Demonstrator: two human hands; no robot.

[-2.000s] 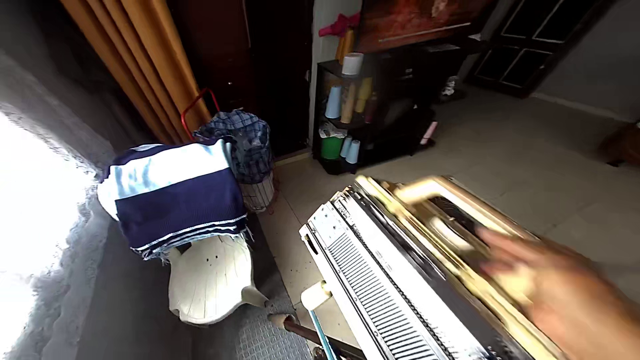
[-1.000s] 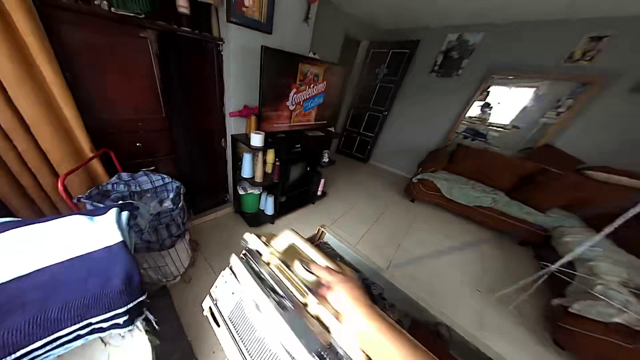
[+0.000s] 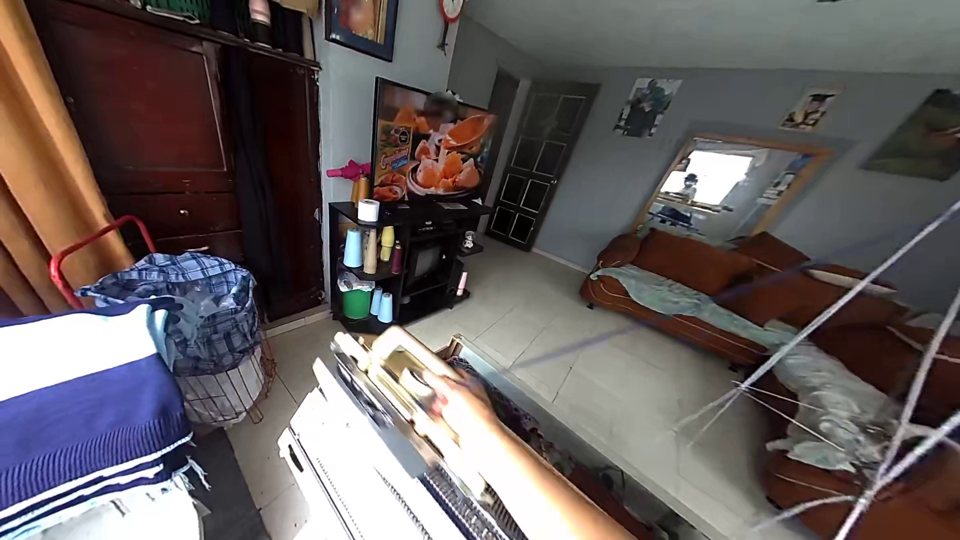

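Note:
My right hand [image 3: 461, 409] grips the handle of the cream and metal carriage [image 3: 409, 360] of a flatbed knitting machine. The carriage sits across the far end of the machine's long needle bed [image 3: 352, 465], which slants from the lower middle toward the cart side. A row of fine needles shows beneath my forearm. Yarn strands [image 3: 840, 307] cross the right side of the view, blurred close to the camera. My left hand is outside the picture.
Striped knitted fabric [image 3: 90, 397] lies on a white chair at left, beside a wire cart [image 3: 225, 390] holding a plaid bag. A black stand [image 3: 412, 262] bears yarn cones and a television [image 3: 435, 142]. A brown sofa [image 3: 675, 277] stands at right.
The view has swung up and to the right, bringing the sofa and mirror into sight. My right hand stays at the carriage handle; whether the carriage slid is unclear.

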